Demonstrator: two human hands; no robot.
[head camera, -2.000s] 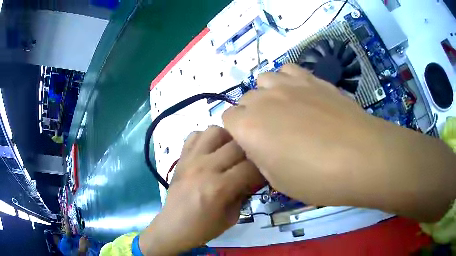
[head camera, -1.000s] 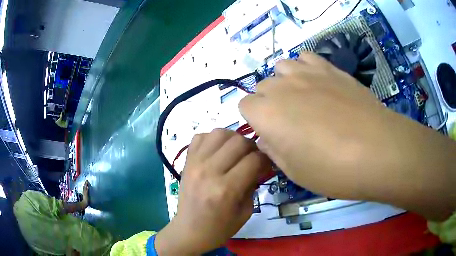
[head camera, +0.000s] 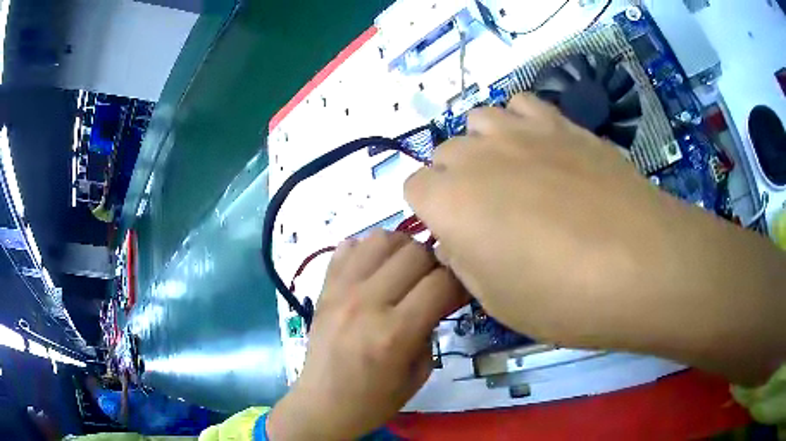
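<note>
A white metal chassis (head camera: 332, 185) lies with its inside up. My left hand (head camera: 366, 327) is low over it, fingers curled at the thin red wires (head camera: 412, 226); its fingertips are hidden. My right hand (head camera: 552, 224) lies above and right of it, over the edge of the blue motherboard (head camera: 664, 65), its fingertips hidden too. Red wires run between the two hands. A thick black cable (head camera: 280, 202) loops from the board's upper left edge round to my left hand's wrist side. What each hand grips cannot be seen.
A black fan (head camera: 586, 95) sits on metal fins at the upper right. A black oval speaker (head camera: 767, 146) is at the far right. Red foam (head camera: 569, 422) shows under the chassis. A green bench (head camera: 207, 198) runs along the left. A blurred person in blue (head camera: 142, 409) is at the lower left.
The view has shifted slightly. Both hands stay close together at the red wires, which show more between them than two seconds ago. The person in yellow-green at the lower left has mostly left view.
</note>
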